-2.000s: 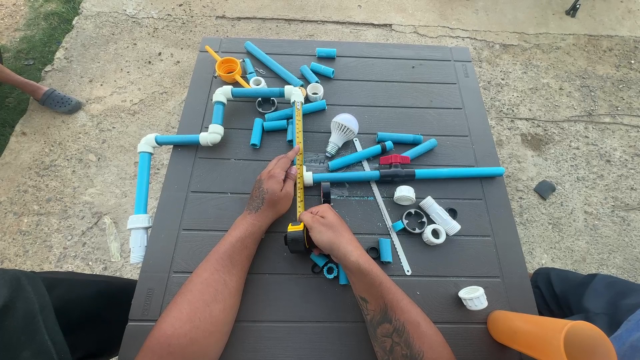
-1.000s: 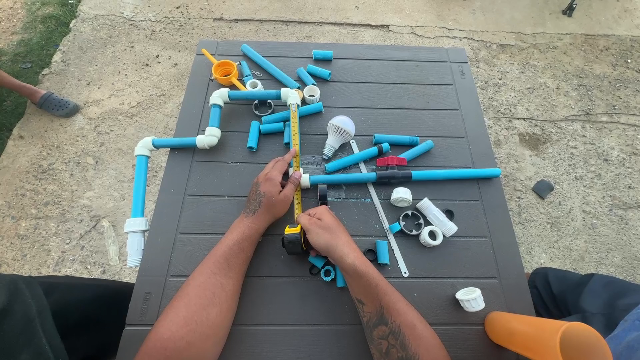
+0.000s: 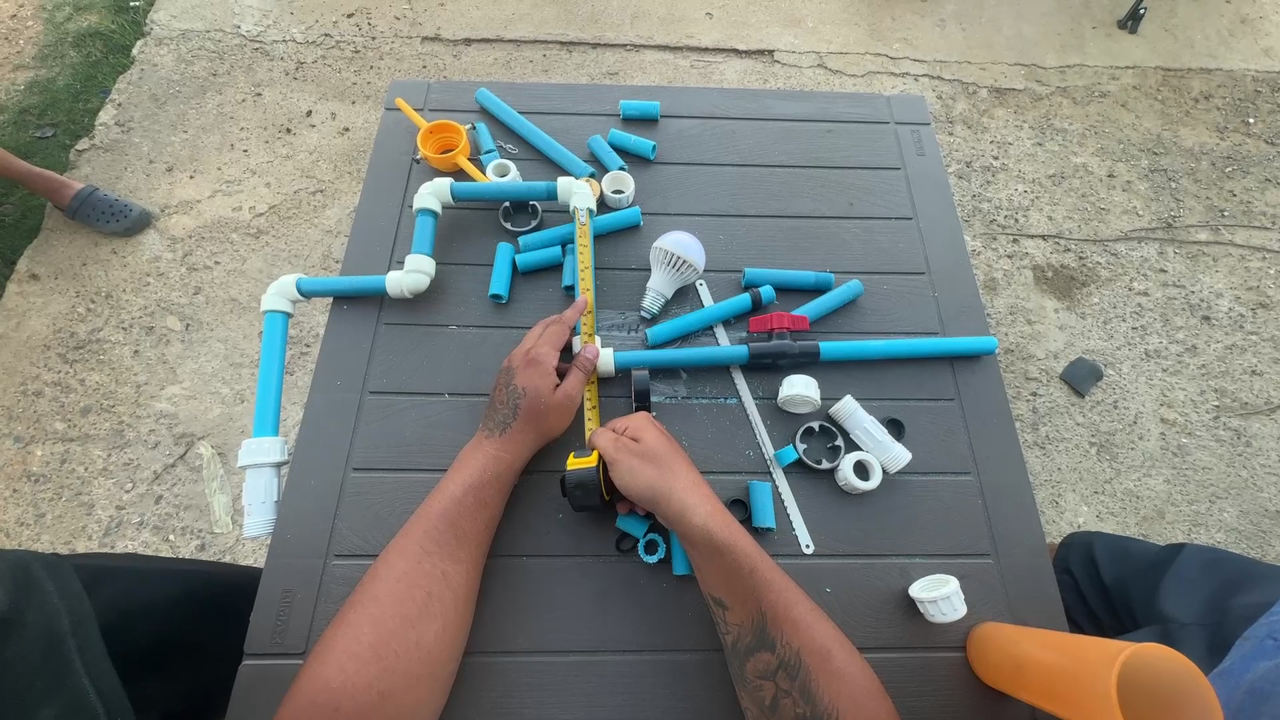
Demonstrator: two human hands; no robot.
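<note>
A yellow tape measure blade [image 3: 586,270] runs from a white elbow fitting [image 3: 576,192] toward me, along a blue PVC pipe, to its black and yellow case [image 3: 586,480]. My left hand [image 3: 537,385] grips the blade and pipe beside a white tee fitting [image 3: 604,360]. My right hand [image 3: 645,465] is closed at the case and the blade's near end; its fingertips are partly hidden. From the tee a blue pipe [image 3: 905,348] with a red-handled ball valve [image 3: 783,340] extends right. The joined blue pipes and white elbows step left past the table edge to a white threaded fitting [image 3: 262,485].
A hacksaw blade [image 3: 755,420], an LED bulb [image 3: 675,270], blue pipe offcuts [image 3: 535,132], white fittings [image 3: 870,434] and an orange threading tool [image 3: 443,145] lie on the slatted table [image 3: 480,610]. An orange pipe [image 3: 1090,680] is at lower right; another person's foot [image 3: 108,210] is at left.
</note>
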